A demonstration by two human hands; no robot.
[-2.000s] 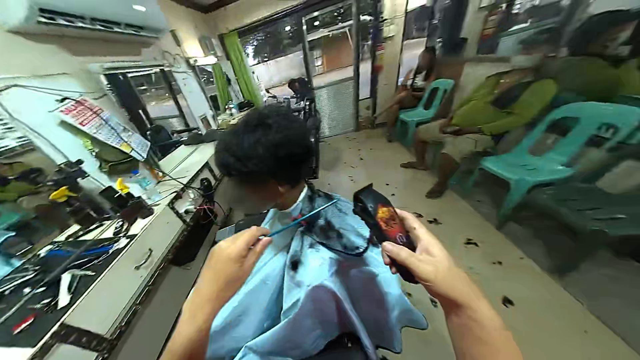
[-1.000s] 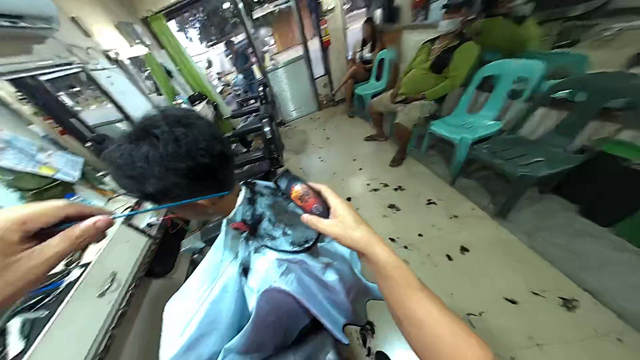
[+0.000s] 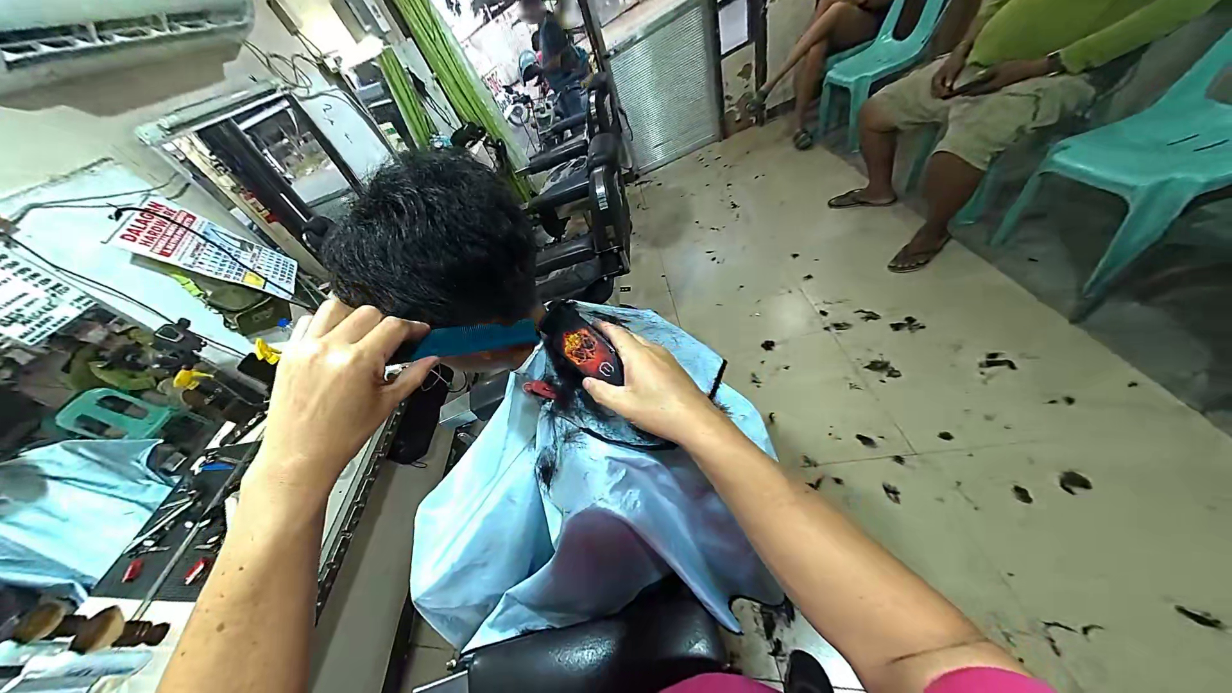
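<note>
A seated person with short black hair (image 3: 433, 236) wears a light blue barber cape (image 3: 577, 520) dotted with cut hair. My left hand (image 3: 342, 380) grips the dark end of a blue comb (image 3: 481, 338), which lies flat along the lower edge of the hair. In my right hand (image 3: 645, 380) is a black hair clipper (image 3: 583, 348) with a red and orange design, its head close to the comb's far end by the neck. Whether the two touch cannot be told. A small red clip (image 3: 540, 389) is at the cape's neckline.
A counter (image 3: 361, 500) with a mirror and tools runs along the left. Black barber chairs (image 3: 587, 192) stand beyond the person. Hair clumps (image 3: 881, 368) lie on the tiled floor. Seated people and teal plastic chairs (image 3: 1145, 159) are at the right. A black seat back (image 3: 606, 640) is nearest me.
The comb has come from above the cape to the lower hairline. The clipper has moved in from the right, close to the neck. The view has shifted.
</note>
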